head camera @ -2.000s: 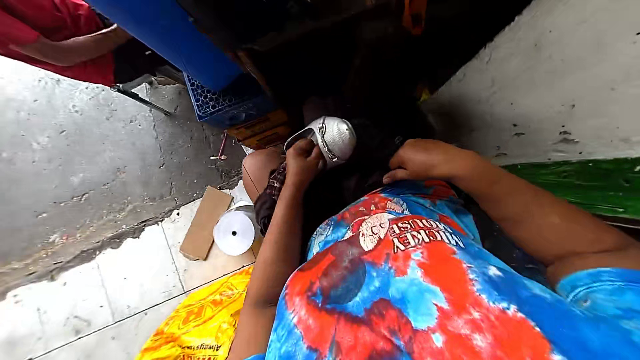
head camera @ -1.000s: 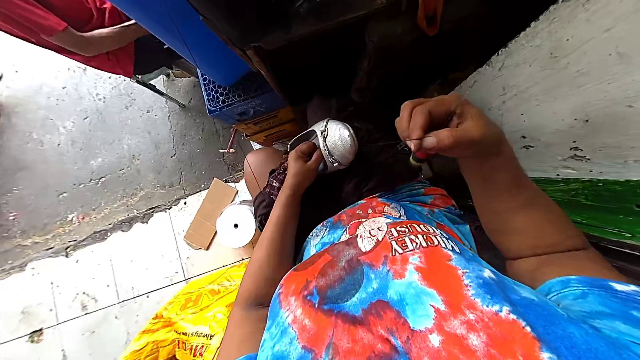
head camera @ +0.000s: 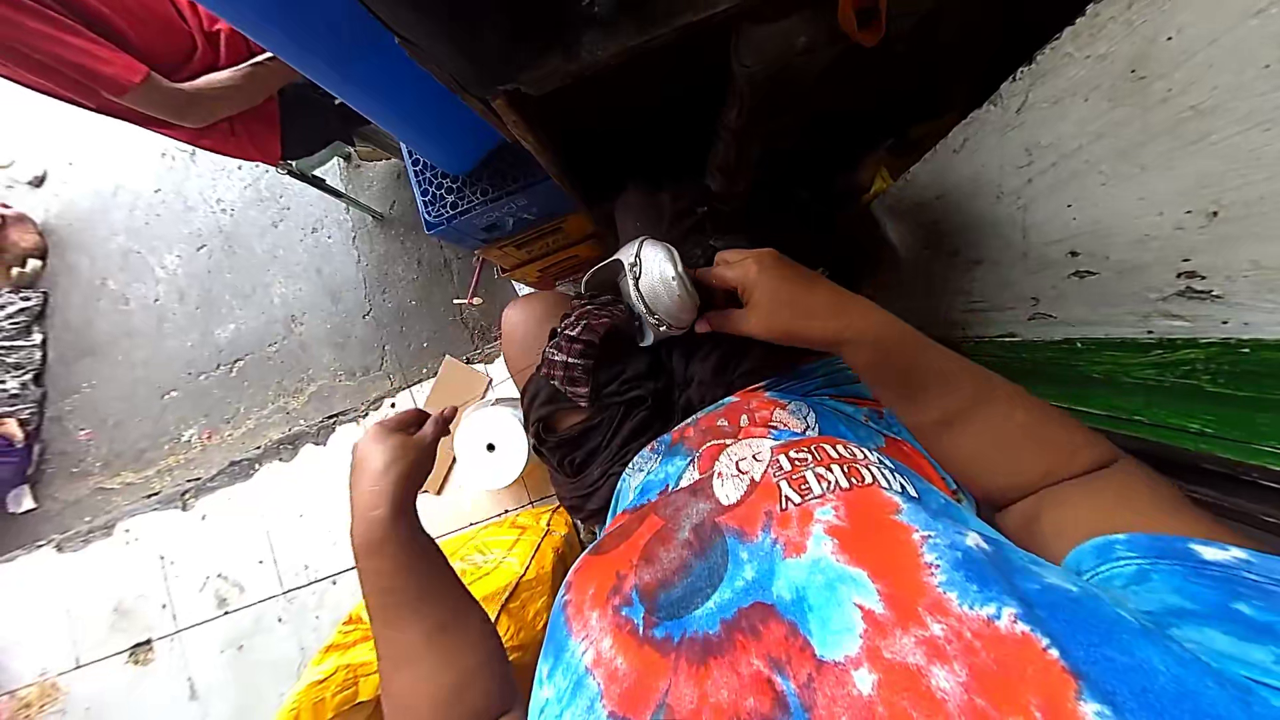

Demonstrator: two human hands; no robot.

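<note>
A silver shoe [head camera: 660, 288] with a strap and decorative trim rests on my lap. My right hand [head camera: 765, 300] is at its right edge, thumb and bent fingers against the toe, some fingertips hidden. Away to the left, my left hand [head camera: 400, 455] is raised above the tiles with its fingertips drawn together. Whether it pinches a thread or something small cannot be seen. Dark cloth [head camera: 610, 430] covers my lap beneath the shoe.
A white roll [head camera: 490, 445] lies on cardboard [head camera: 457, 388], beside a yellow plastic sack [head camera: 510, 570]. Stacked crates [head camera: 485, 200] stand ahead, a green-and-grey wall [head camera: 1120, 240] at right. A person in red [head camera: 215, 90] is at upper left; another person's patterned clothing [head camera: 20, 345] shows at the left edge.
My left hand has let go of the shoe and moved out to the left. My right hand, raised with a small red thing one second ago, has come to the shoe's right side.
</note>
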